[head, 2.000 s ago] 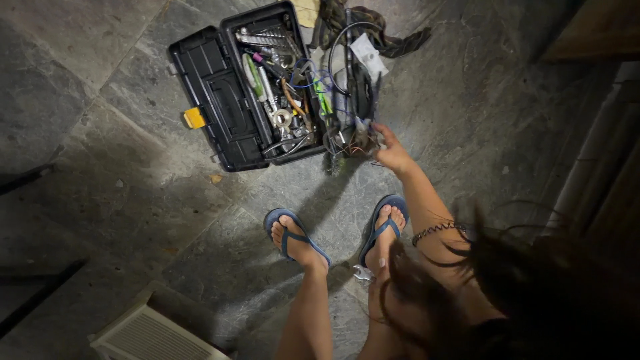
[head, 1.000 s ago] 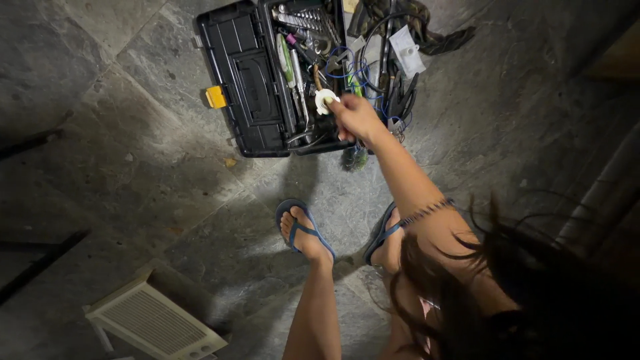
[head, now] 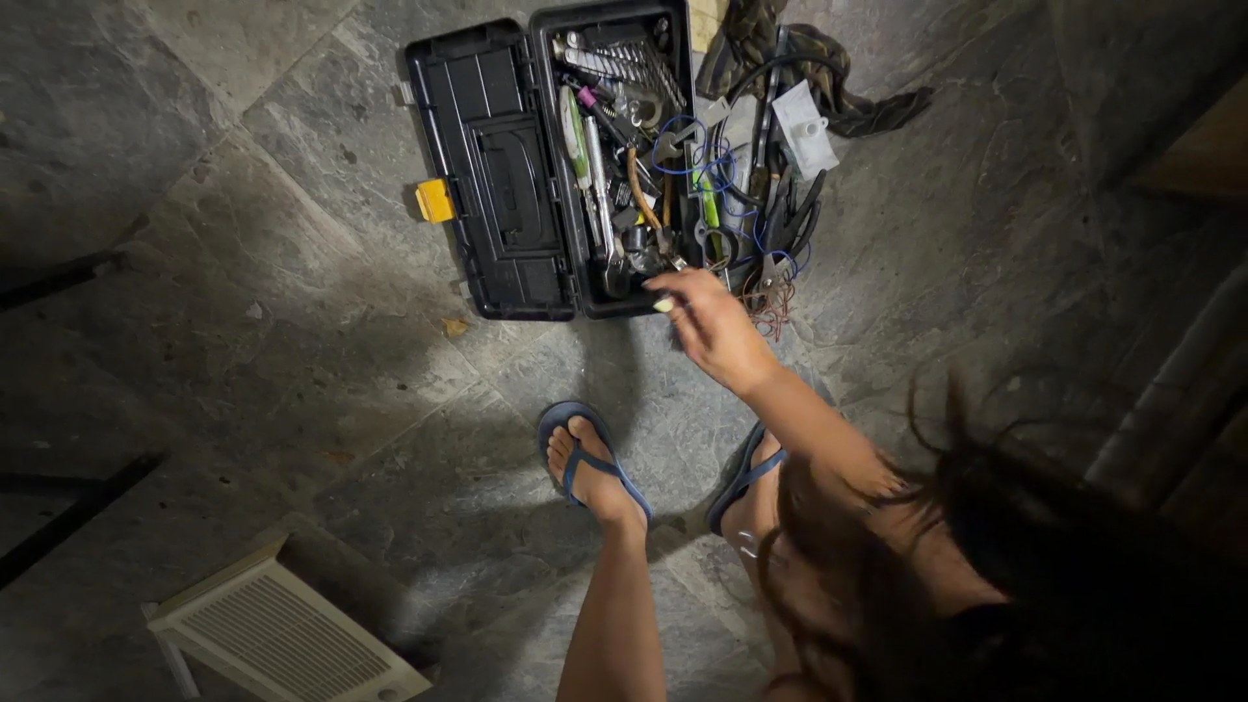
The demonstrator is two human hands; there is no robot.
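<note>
My right hand [head: 717,327] is at the near right corner of the black plastic toolbox [head: 634,310], palm down, fingers apart and slightly blurred. A small pale spot shows at one fingertip; no held object can be made out. The toolbox lid [head: 502,166] lies folded back to the left, with a yellow latch [head: 435,201]. Inside are a ratchet wrench [head: 600,195], orange-handled pliers [head: 641,190], a green-and-white tool [head: 575,136] and a row of spanners [head: 624,66]. Blue wire [head: 726,161] runs over the right edge. My left hand is not seen.
Right of the toolbox lie dark-handled tools [head: 780,210], reddish-brown wire [head: 772,310], a clear plastic packet [head: 805,130] and camouflage cloth [head: 829,68]. A beige louvred panel [head: 283,624] stands lower left. My feet in blue flip-flops [head: 595,458] are on the stone-tile floor; loose hair covers the lower right.
My right hand went from the tools beside the box to above it, holding a white round thing, and is now at its near right corner. That thing no longer shows in the hand.
</note>
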